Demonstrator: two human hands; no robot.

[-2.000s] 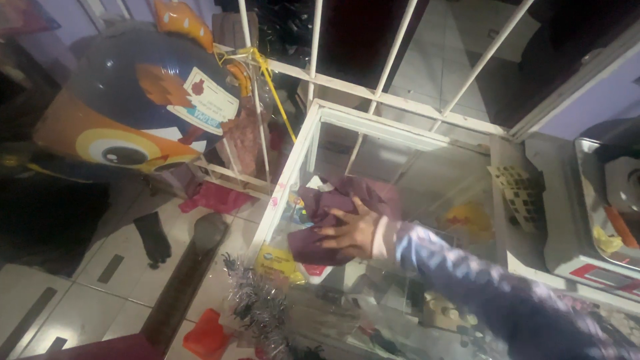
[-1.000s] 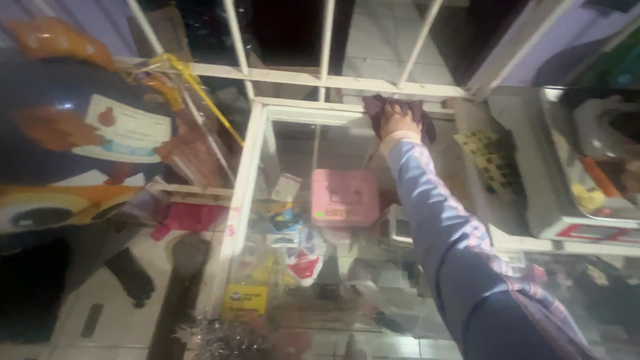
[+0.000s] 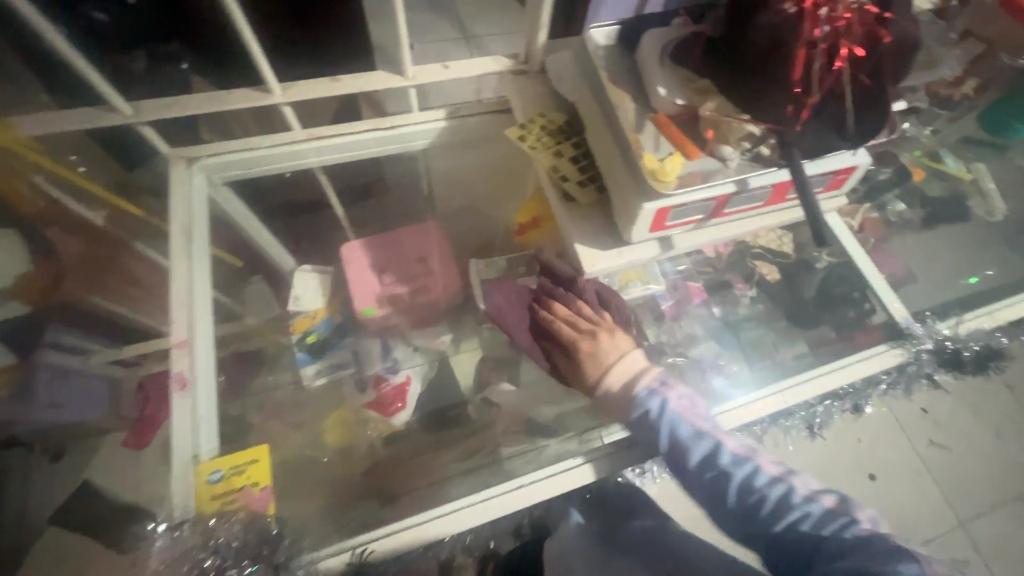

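Observation:
My right hand [image 3: 580,344], in a blue and pink sleeve with a pale cuff at the wrist, presses a crumpled purple cloth [image 3: 516,316] onto the glass top [image 3: 320,448] of a white-framed display case. The fingers lie bent over the cloth. Beneath the glass, left of the hand, are a pink box [image 3: 404,276], a blue and white packet [image 3: 320,352] and a red and white item [image 3: 392,396]. My left hand is out of view.
White metal bars [image 3: 336,84] run behind the case. A white tray [image 3: 756,200] holding mixed things stands at the right back, beside a yellow and black patterned piece [image 3: 560,156]. Silver tinsel [image 3: 216,548] hangs along the front edge, near a yellow card [image 3: 236,484].
My right hand has moved with the cloth from the back edge of the glass, by the bars, toward the front. The view has swung to the right.

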